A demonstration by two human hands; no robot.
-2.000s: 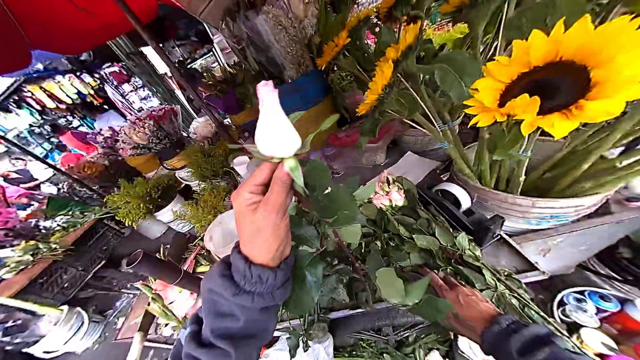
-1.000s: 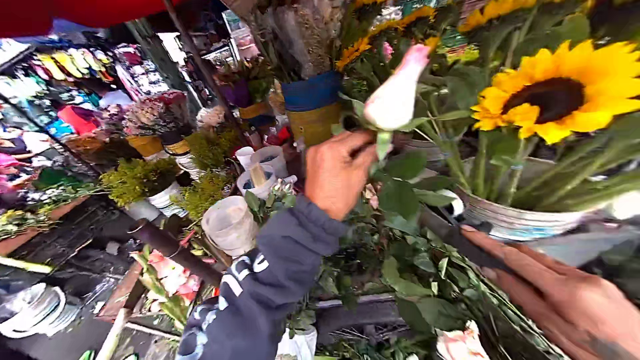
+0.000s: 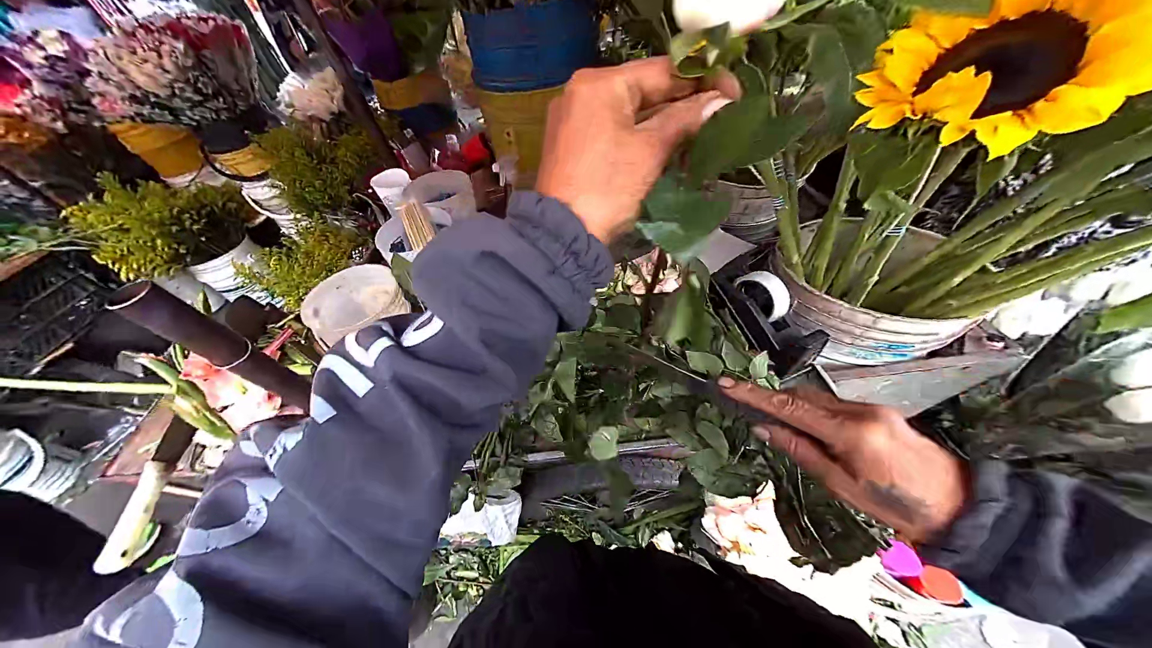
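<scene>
Pinched between the fingers of my left hand (image 3: 630, 135) is the stem of a pale rose (image 3: 727, 13), just under its bloom, which the top edge of the view cuts off. The rose's green leaves (image 3: 751, 139) hang to the right of the fingers. Lower right, my right hand (image 3: 864, 454) is closed on a dark, thin tool, seemingly a knife (image 3: 693, 378), whose tip reaches left over the foliage. A heap of cut leaves and stems (image 3: 585, 387) lies below and between both hands. Pink rose blooms (image 3: 745, 522) rest beneath my right hand.
A bucket (image 3: 873, 324) of sunflowers (image 3: 1008, 67) stands at the right, beside a tape roll (image 3: 763, 297) on a black dispenser. Left are a plastic tub (image 3: 354, 301), a dark tube (image 3: 207, 337) and buckets of yellow-green filler flowers (image 3: 153, 229). A spoked wheel (image 3: 603, 481) shows below the leaves.
My left hand has raised the rose toward the top of the view. My right hand, on the foliage earlier, now holds the dark tool. The view has tilted down.
</scene>
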